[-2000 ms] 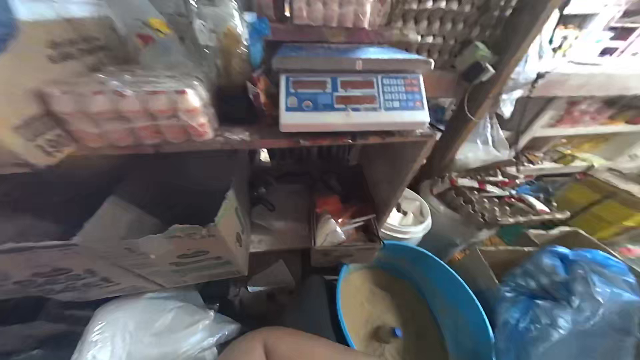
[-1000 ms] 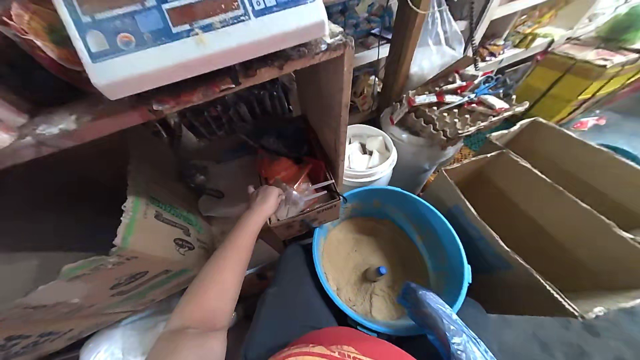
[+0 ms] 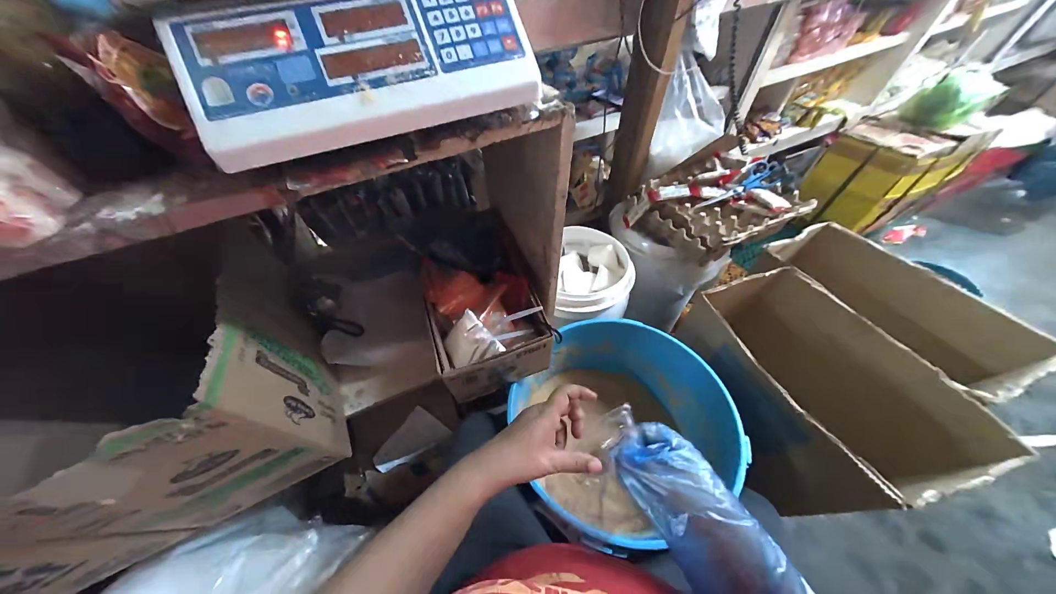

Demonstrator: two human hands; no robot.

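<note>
Over a blue plastic tub [image 3: 718, 388] of light-brown powder, my left hand [image 3: 549, 437] has its fingers apart, with nothing clearly gripped. Beside it, my right hand [image 3: 652, 454] is covered by a blue plastic bag that runs up the forearm. Its fingers hold a small clear plastic bag [image 3: 612, 425], which reaches close to my left hand. Behind the tub, a small cardboard box [image 3: 495, 371] on the low shelf holds an orange bag and a white-filled clear bag [image 3: 472, 338]. The blue-capped object seen earlier in the powder is hidden.
A digital scale [image 3: 355, 99] stands on the wooden shelf above. A white bucket [image 3: 598, 305] with white pieces is behind the tub. Open cardboard boxes [image 3: 858, 396] stand at right, and a torn carton [image 3: 272, 388] at left. Scissors [image 3: 751, 177] lie on egg trays [image 3: 701, 223].
My left hand has moved from the small cardboard box to above the tub. My bag-covered right hand has come further into view, with a clear bag in its fingers.
</note>
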